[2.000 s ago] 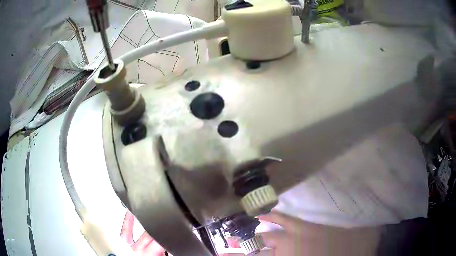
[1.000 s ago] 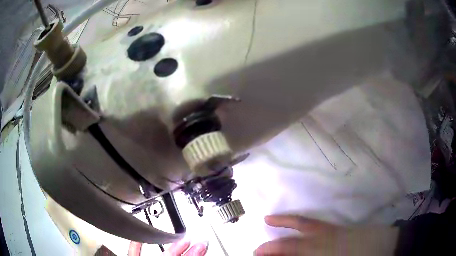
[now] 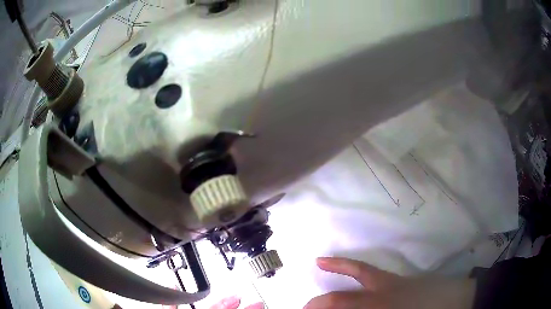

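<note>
The cream sewing machine head (image 3: 145,127) fills the upper left and middle. Two ribbed tension knobs stick out of its front, a larger one (image 3: 219,197) and a smaller one (image 3: 266,264) below it. White garment cloth (image 3: 386,211) with dark stitch lines lies under and right of the head, glaring under the lamp. My right hand (image 3: 362,286) lies on the cloth right of the smaller knob, fingers apart, holding nothing that shows. Only fingertips of my left hand (image 3: 226,303) show at the bottom edge; the rest is cut off. The needle point is not clearly visible.
A brown thread (image 3: 269,54) runs down the arm. A thin metal shank (image 3: 24,27) stands in the beige ribbed socket (image 3: 57,81) at the upper left. The lamp end with a blue ring (image 3: 84,294) is at the lower left. More white stitched cloth lies behind the head.
The view has shifted, so the head sits further up and left and the lamp housing has left the picture. My left fingers now show less, at the bottom edge. My right hand stays on the cloth.
</note>
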